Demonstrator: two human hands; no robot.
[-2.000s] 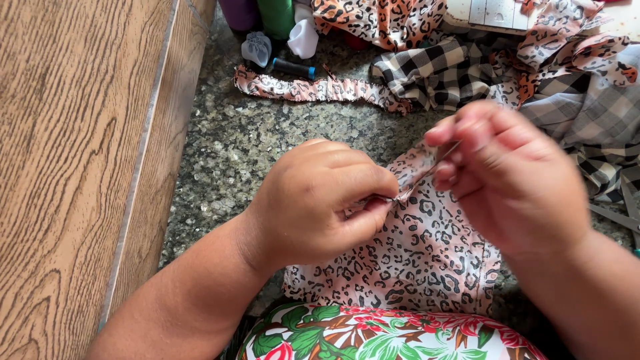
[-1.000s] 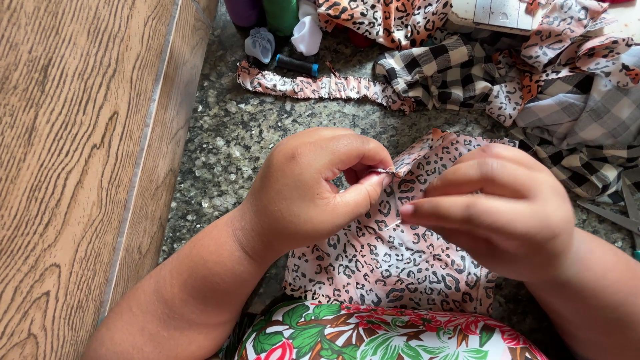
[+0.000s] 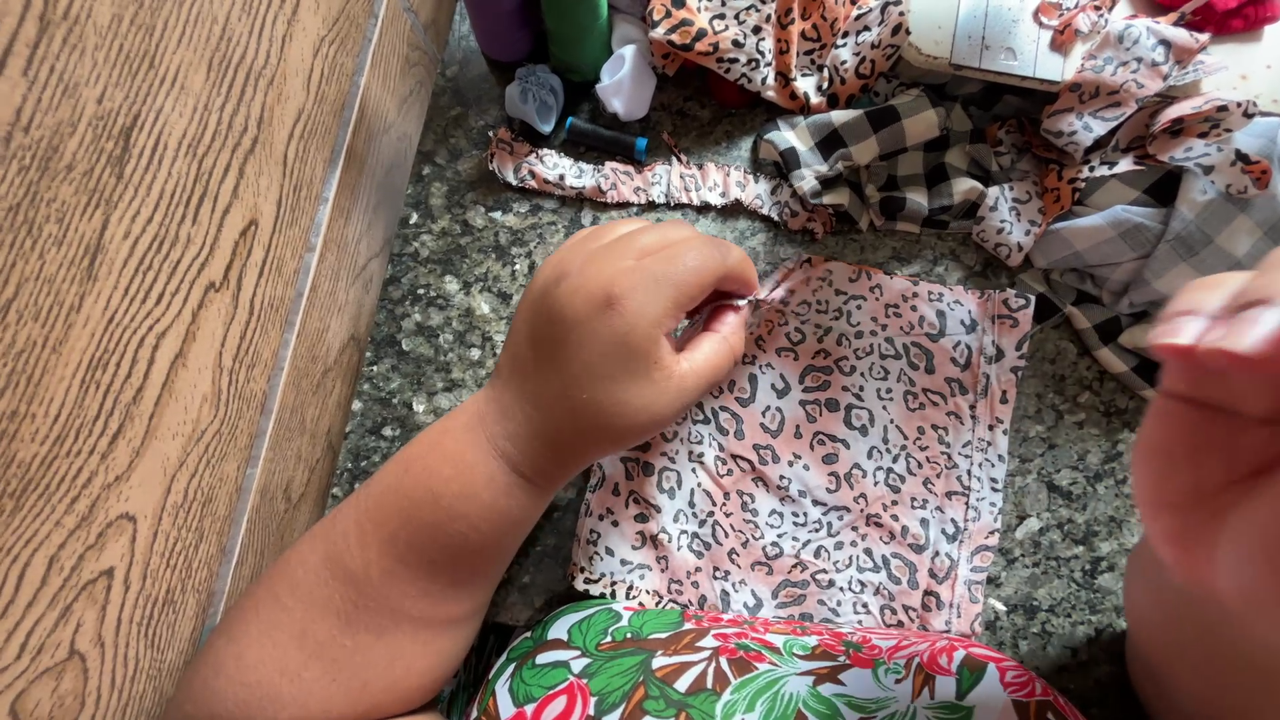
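A pink leopard-print fabric piece lies on the speckled stone surface, with a stitched seam along its right side. My left hand pinches its gathered upper left edge between thumb and forefinger. Far off to the right, my right hand is raised away from the fabric, blurred and partly cut off by the frame. Its fingertips are close together; whether they hold a needle or thread cannot be seen. Above my left hand lies a gathered leopard-print strip, and just behind it a dark thread spool with blue ends.
Purple and green thread cones stand at the back beside translucent plastic pieces. Black-and-white checked cloth and leopard-print scraps heap at the back right, near a white machine base. Wooden paneling borders the left.
My right hand has moved from beside the pinched edge out to the right, uncovering more of the fabric. My left hand keeps its pinch on the edge.
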